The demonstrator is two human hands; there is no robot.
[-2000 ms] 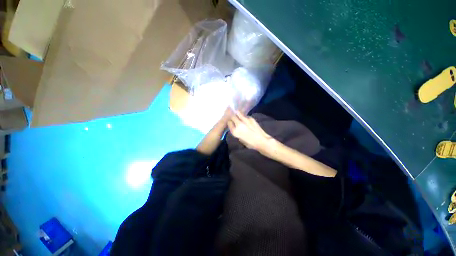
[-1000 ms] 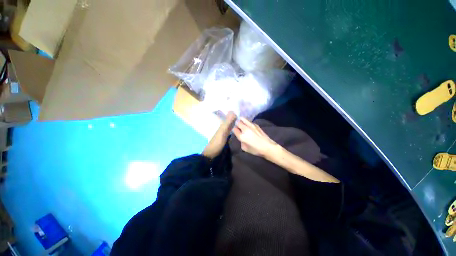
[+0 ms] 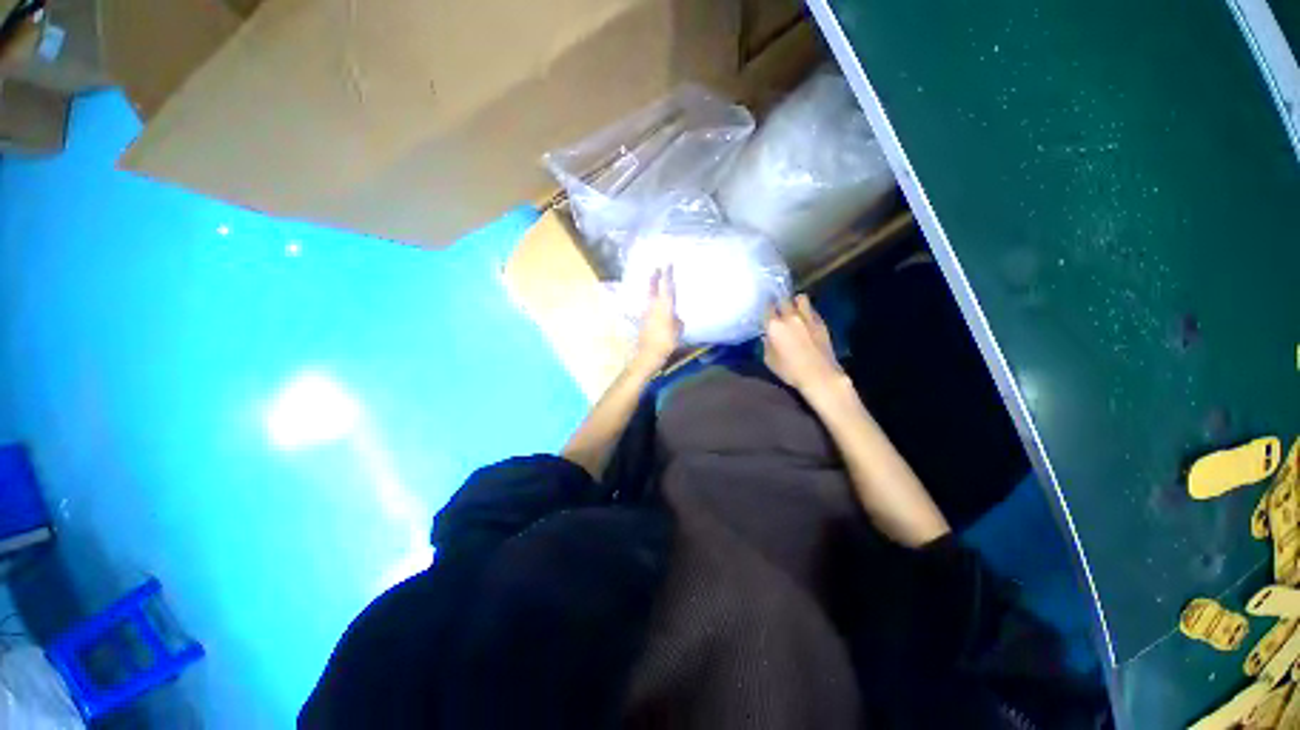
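A bulging clear bag with bright white contents sits in the smaller open carton in front of my lap. My left hand lies against the bag's near left side. My right hand is at its right edge, fingers bent onto the film. Glare on the bag hides what is inside. A loose clear bag stands behind it, and another whitish bag lies behind to the right.
A large cardboard carton fills the upper left. The green table with a white rail is at the right, with yellow plastic pieces on it. A blue stool stands on the blue floor.
My hands were close together at the bag's near end; now they are apart, one at each side. The bag looks rounder. The view has turned, showing more yellow pieces.
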